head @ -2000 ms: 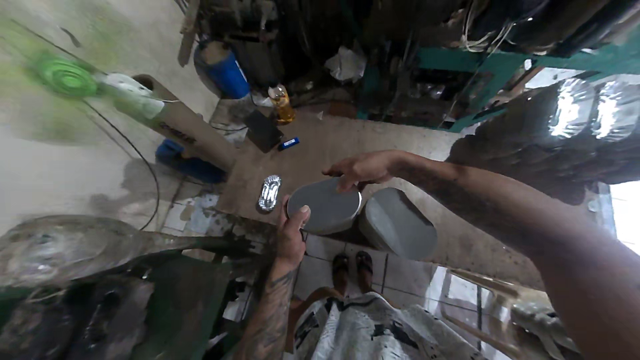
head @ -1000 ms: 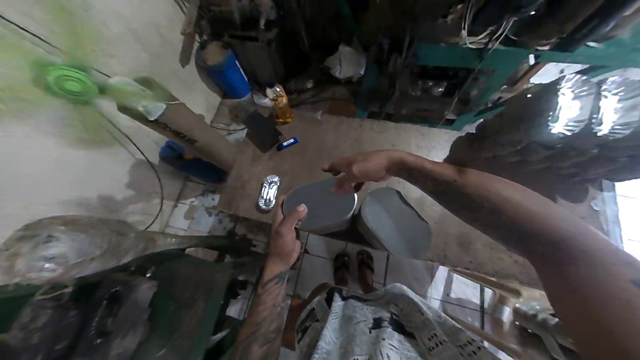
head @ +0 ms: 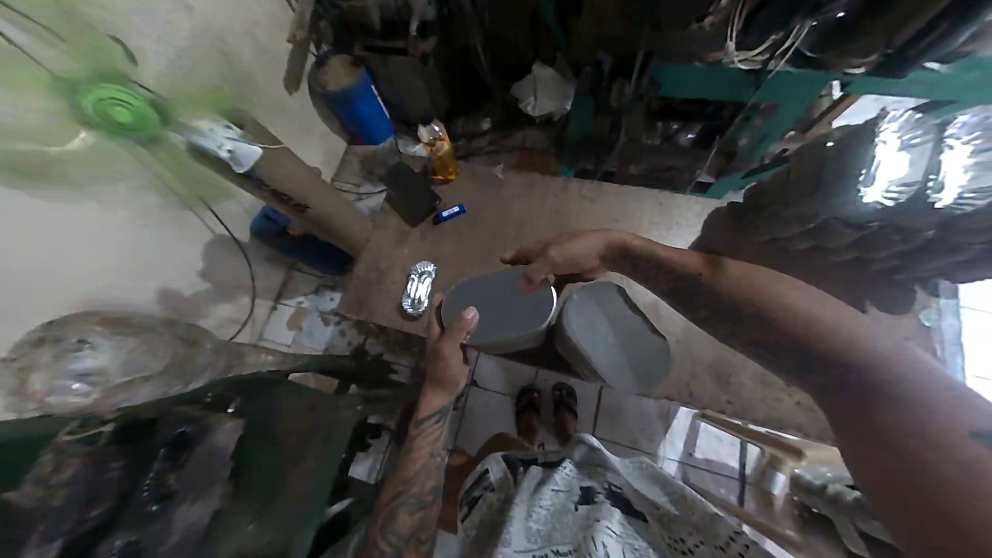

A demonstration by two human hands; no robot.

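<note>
My left hand point(head: 449, 353) grips the left end of a stack of grey oval sheets point(head: 496, 310), thumb on top. My right hand point(head: 570, 260) reaches over the far right edge of that stack, its fingertips at the top sheet; whether it pinches a sheet is hidden. A second stack of grey oval pieces point(head: 616, 337) lies tilted just to the right on the wooden tabletop point(head: 480, 225). Left of the held stack is a crinkled silver foil tray point(head: 419, 288).
Further back are a blue lighter point(head: 449, 213), a dark flat block point(head: 411, 194) and a bottle of amber liquid point(head: 439, 151). A green fan point(head: 116, 108) spins at upper left near a cardboard tube point(head: 310, 194). Large dark stacks point(head: 845, 209) stand at right.
My hands stay at the same grey stack, with only small shifts of the right fingers over its top. The second stack and the foil tray keep their places.
</note>
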